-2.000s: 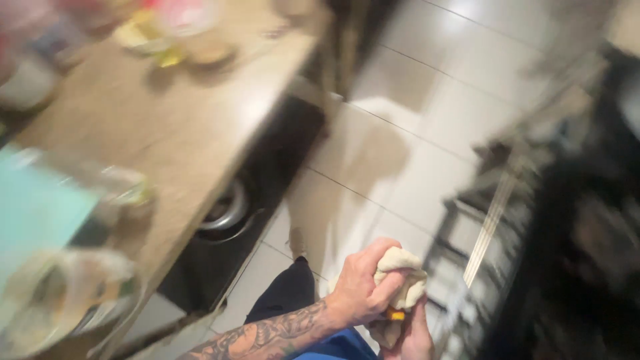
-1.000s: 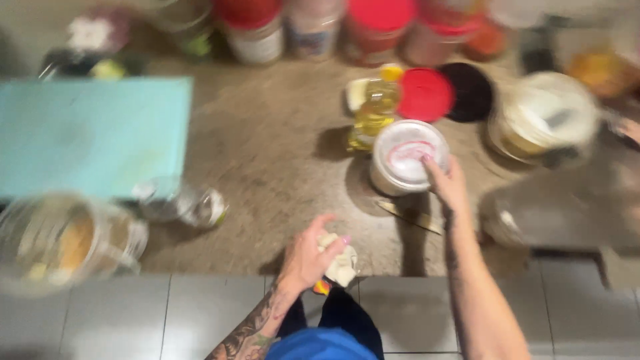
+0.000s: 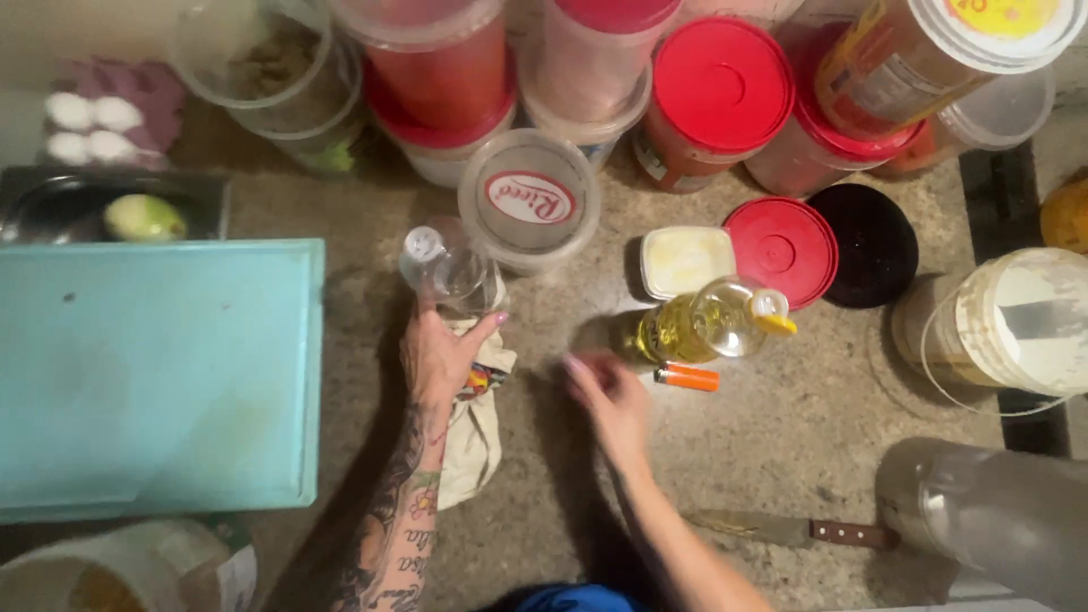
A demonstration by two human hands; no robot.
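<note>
My left hand point(image 3: 442, 348) is around the lower side of a clear plastic bottle point(image 3: 455, 268) with a white cap, and a cream cloth point(image 3: 472, 450) with a colourful print lies under the hand and wrist. My right hand point(image 3: 608, 395) hovers over the counter, fingers curled and slightly blurred, with nothing visible in it. To its right are an orange lighter point(image 3: 690, 376) and an oil bottle point(image 3: 705, 323) with its yellow flip cap raised. A round tub with a clear lid point(image 3: 531, 200) stands just behind the clear bottle. Beside the oil sits a small tub of pale yellow contents point(image 3: 687, 261).
A turquoise cutting board point(image 3: 161, 374) lies left, with eggs point(image 3: 93, 127) behind. Stacked tubs with red lids point(image 3: 722, 85) line the back. At right are loose red point(image 3: 782, 251) and black lids point(image 3: 863, 245), a white bucket point(image 3: 969, 331), a knife point(image 3: 850, 534) and a large clear container point(image 3: 986, 510).
My right hand has let go of the round tub, which now stands further back and left. My left hand has moved from the cloth near the counter's front edge to the clear bottle.
</note>
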